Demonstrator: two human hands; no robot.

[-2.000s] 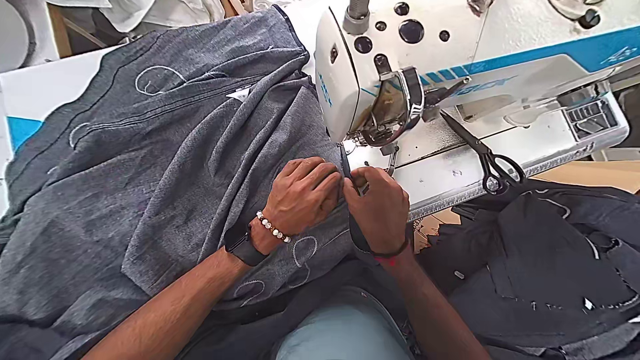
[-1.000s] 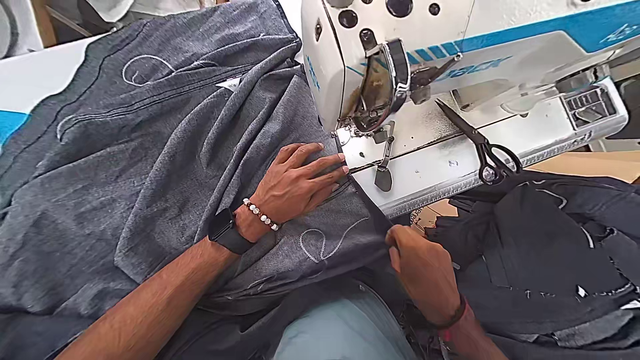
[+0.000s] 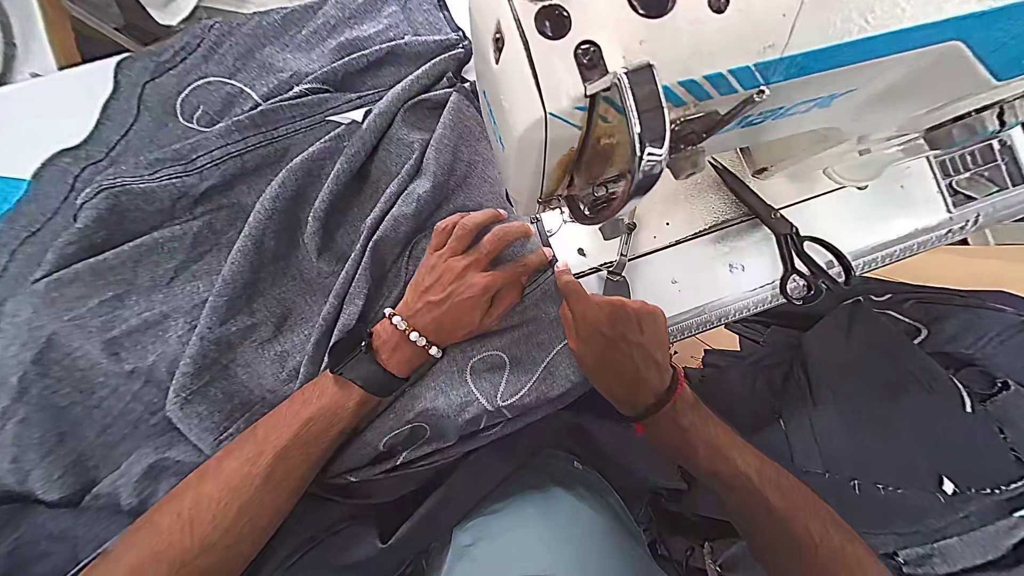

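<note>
A grey knit-like garment (image 3: 264, 240) lies spread over the table, its edge running up to the needle area of a white and blue Jack sewing machine (image 3: 720, 48). My left hand (image 3: 472, 280) presses on the cloth with its fingers spread, fingertips near the presser foot area. Close beside it, my right hand (image 3: 616, 344) has its index fingertip at the cloth's edge, its other fingers curled. Whether the right hand pinches cloth is hidden. White loose threads (image 3: 500, 388) lie on the garment.
Black-handled scissors (image 3: 780, 224) lie on the machine bed, right of the needle area. Dark garments (image 3: 864, 400) are heaped at the right, below a measuring scale (image 3: 720, 316) along the table edge. A small metal guide (image 3: 620, 268) stands near the right hand.
Since one second ago, my right hand has moved up from the lower cloth edge to beside my left fingertips. My left hand stays on the cloth near the needle area.
</note>
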